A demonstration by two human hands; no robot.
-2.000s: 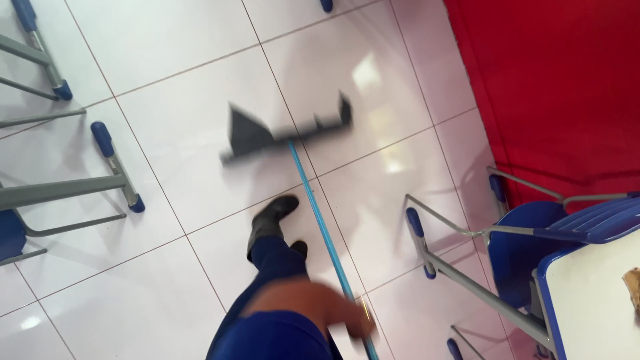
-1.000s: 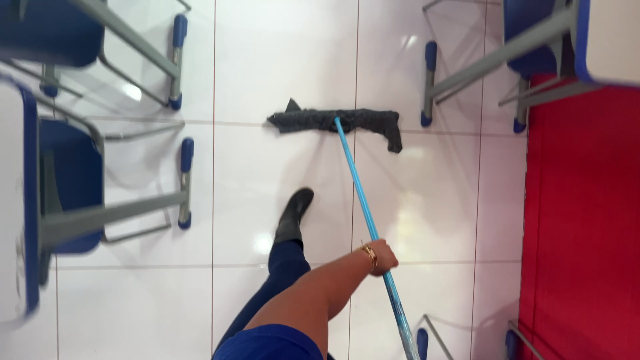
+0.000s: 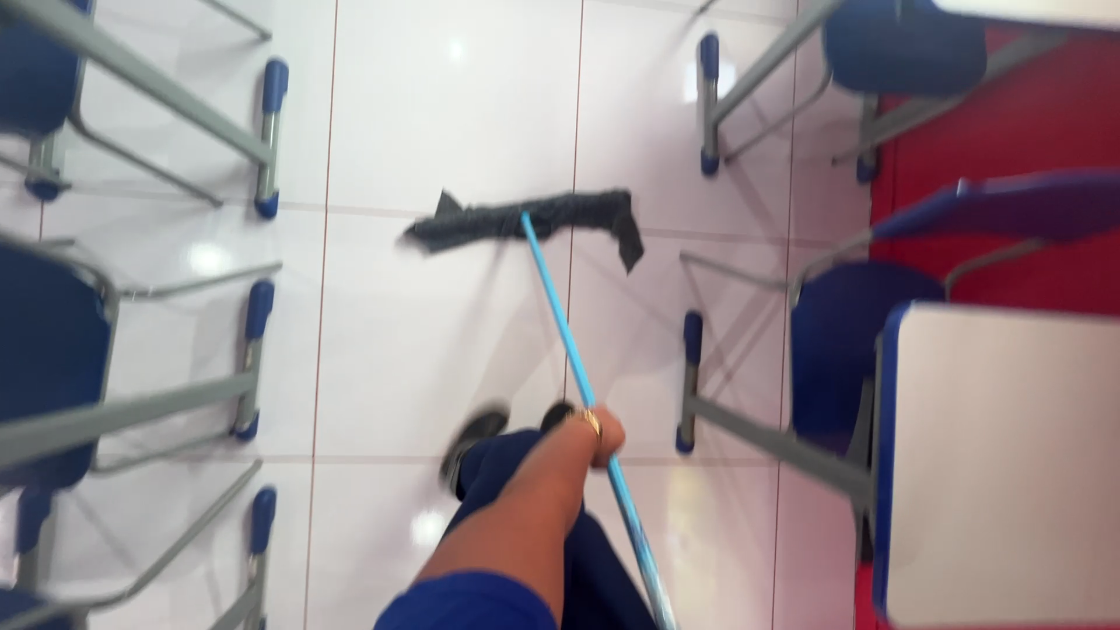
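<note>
My left hand (image 3: 605, 437), with a gold-coloured bracelet or watch at the wrist, is closed around a light blue pole (image 3: 560, 319). The pole slants from the bottom edge up to a wide floor squeegee or mop head wrapped in a dark grey cloth (image 3: 542, 214). This cloth lies across the white floor tiles, one end folded back toward me and a pointed corner sticking up near the other. My right hand is out of view, and the pole's upper end runs past the bottom edge.
Blue chairs with grey metal frames (image 3: 131, 420) line the left side. On the right are another blue chair (image 3: 831, 350), a white desk top with blue edging (image 3: 1006, 464) and a red surface (image 3: 1041, 122). Chair or desk feet (image 3: 691, 381) flank the tiled floor (image 3: 437, 350). My dark shoes (image 3: 472, 437) are below the cloth.
The view has turned since the oldest frame and moved along between the rows of furniture. My left hand stays around the pole throughout. Both shoes show now, where one showed a second ago.
</note>
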